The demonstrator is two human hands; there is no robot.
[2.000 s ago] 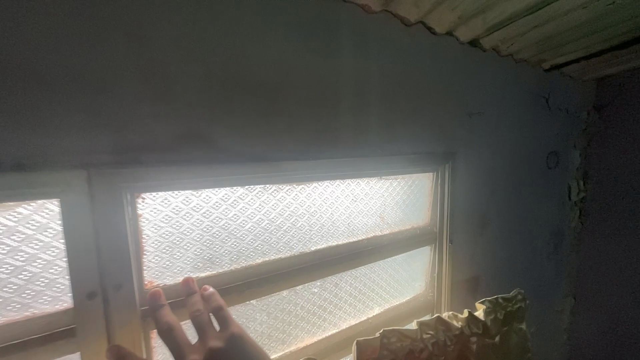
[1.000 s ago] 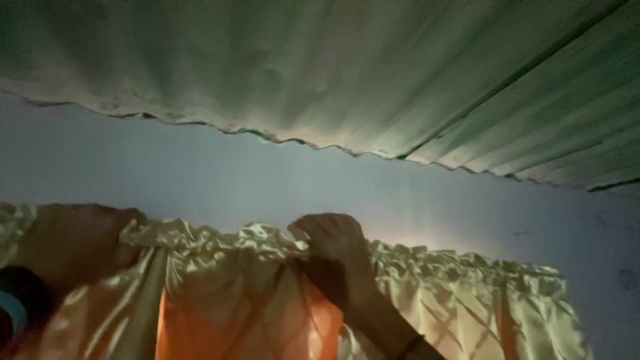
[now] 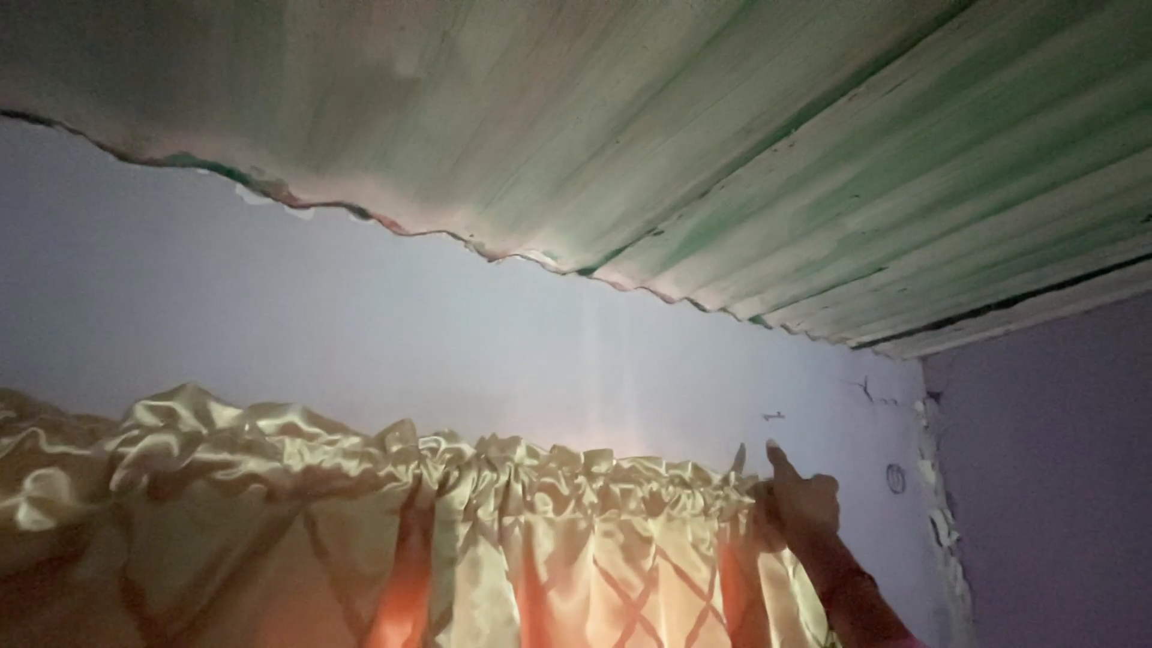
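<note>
A gold satin curtain (image 3: 594, 540) with a gathered, ruffled top and orange parts hangs across the lower part of the view, lit from behind. At its right end is my right hand (image 3: 799, 504), gripping the gathered top edge, with one finger or thumb pointing up against the wall. Whatever holds the curtain up is hidden inside the gathers. My left hand is out of the picture.
The pale wall (image 3: 360, 333) rises behind the curtain to a corrugated ceiling (image 3: 630, 135) with green streaks. At the right, cracked plaster (image 3: 940, 522) runs down the corner beside a purple wall (image 3: 1053, 468).
The patterned-glass window seen at first is now behind the curtain. My right hand has moved right along the curtain top to its end. My left hand has gone out of view.
</note>
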